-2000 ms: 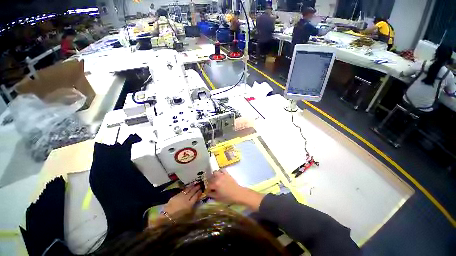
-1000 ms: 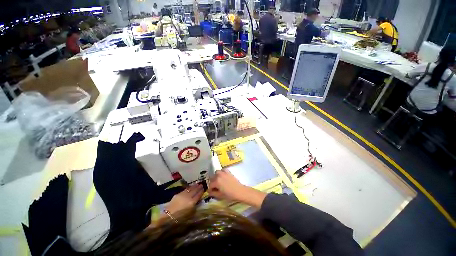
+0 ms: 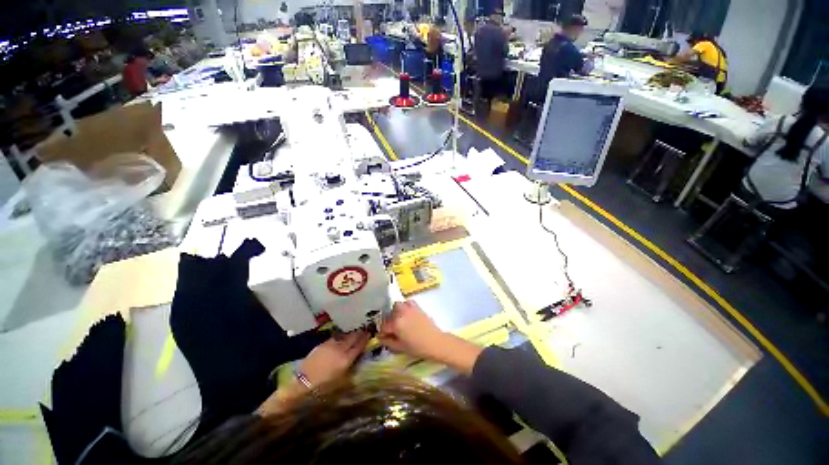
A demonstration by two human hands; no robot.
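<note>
The white sewing machine head [image 3: 338, 259] with a round red logo stands in front of me. My left hand [image 3: 333, 358] is just below it on the left, fingers at a small dark fabric piece [image 3: 371, 329] by the needle area. My right hand [image 3: 406, 329] is bent at the right of the needle area, fingertips close to the left ones and at the same piece. The presser foot is mostly hidden by fingers. A stack of black cut pieces [image 3: 218, 336] lies left of the machine. A second black stack [image 3: 88, 386] lies at the far left.
A yellow block [image 3: 417, 275] and a grey-blue plate [image 3: 462, 292] lie right of the needle. Red-handled snips [image 3: 565, 305] lie on the table's right. A screen [image 3: 577, 132] stands behind. A plastic bag [image 3: 100, 218] and cardboard box [image 3: 118, 145] are at left. People work farther back.
The view has shifted slightly. My left hand has moved a little left and lower, its fingers more tucked under the machine head. My right hand stays near the needle.
</note>
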